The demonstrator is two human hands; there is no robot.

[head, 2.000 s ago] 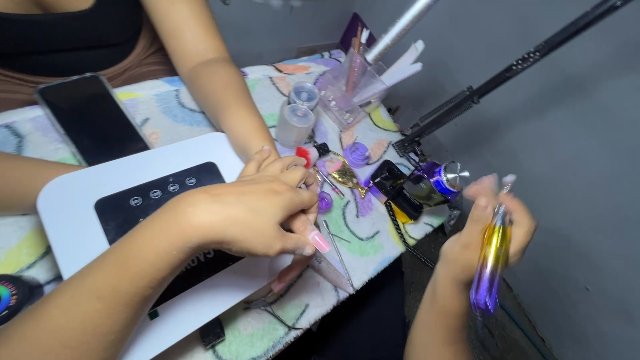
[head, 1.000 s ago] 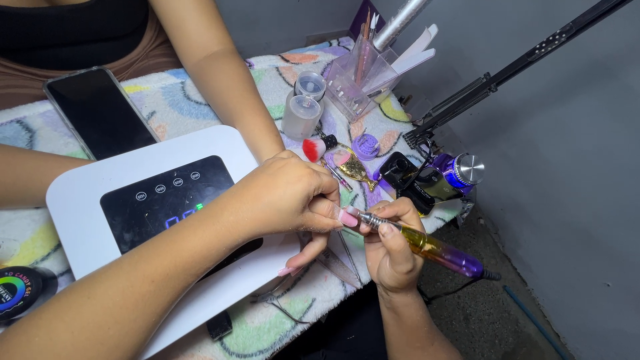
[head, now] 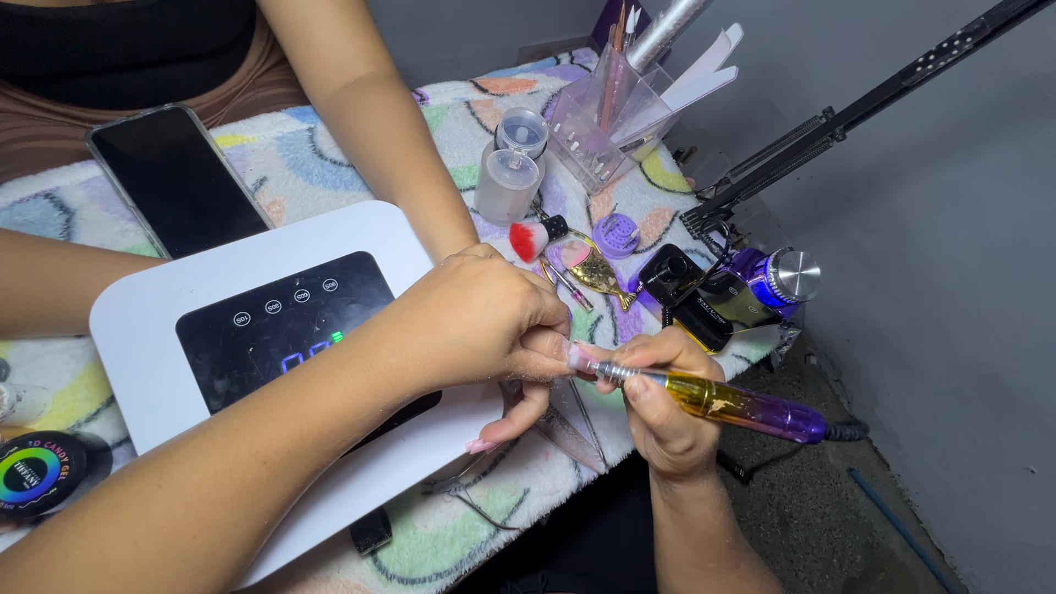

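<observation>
My left hand [head: 487, 322] is closed around a finger of another person's hand [head: 524, 408], over the right edge of a white nail lamp [head: 140, 330]. In my right hand [head: 672, 396] is an electric nail drill handpiece [head: 742, 404], yellow fading to purple, its cord trailing right. The drill's metal front end is at a long pinkish-white fingernail [head: 582, 357]; whether the bit touches it cannot be told. Another pink nail of that person shows lower down, beside the lamp. The person's forearm [head: 388, 124] reaches in from the top behind my left hand.
Beyond the hands lie a red-tipped brush [head: 532, 239], a gold fish-shaped item [head: 598, 272], a purple bit holder [head: 616, 235], plastic bottles [head: 507, 186] and a clear organizer [head: 590, 140] with files. The drill's control unit [head: 747, 289] and a black lamp arm [head: 866, 107] stand right. A phone [head: 177, 181] lies upper left.
Two seconds ago my right hand held the drill upright, away at the right; it has come left to the other person's fingernail. My left hand has kept its hold.
</observation>
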